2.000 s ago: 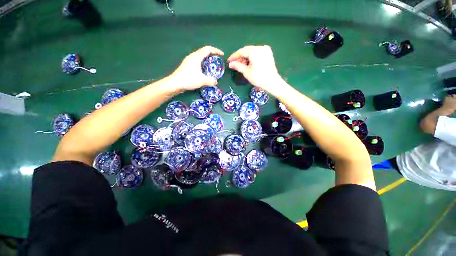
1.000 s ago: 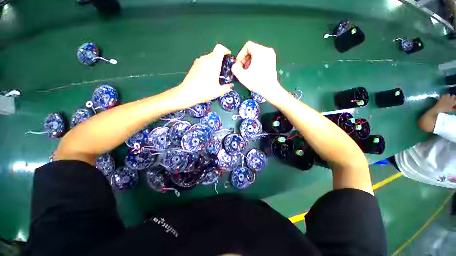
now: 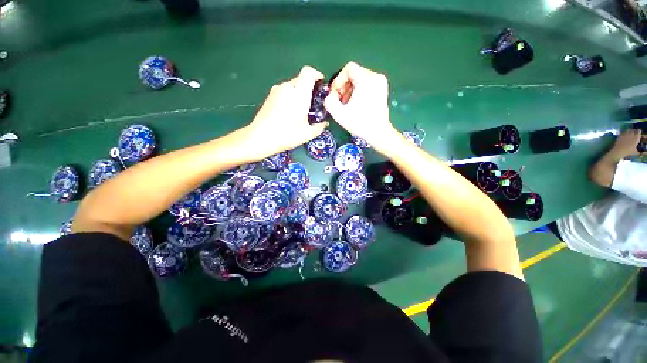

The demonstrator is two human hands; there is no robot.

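My left hand (image 3: 292, 108) grips a patterned round unit (image 3: 319, 101), turned edge-on towards my right hand. My right hand (image 3: 360, 101) is beside it with thumb and forefinger pinched at the unit's side; what the fingertips pinch is too small and hidden to tell. A dark thing shows partly behind the right fingers. A heap of blue-and-white patterned round units (image 3: 270, 200) with pale tails lies below my hands. Black housings (image 3: 420, 220) with red wires and green marks lie by my right forearm.
More black housings (image 3: 550, 138) lie at the right. Joined units (image 3: 512, 55) are at the upper right. Single patterned units (image 3: 156, 72) lie at the left. Another person's arm (image 3: 616, 160) is at the right edge.
The patterned unit in my left hand has turned from face-up to edge-on. My right fingers have come against it. Loose units at the upper left and the joined units have shifted right.
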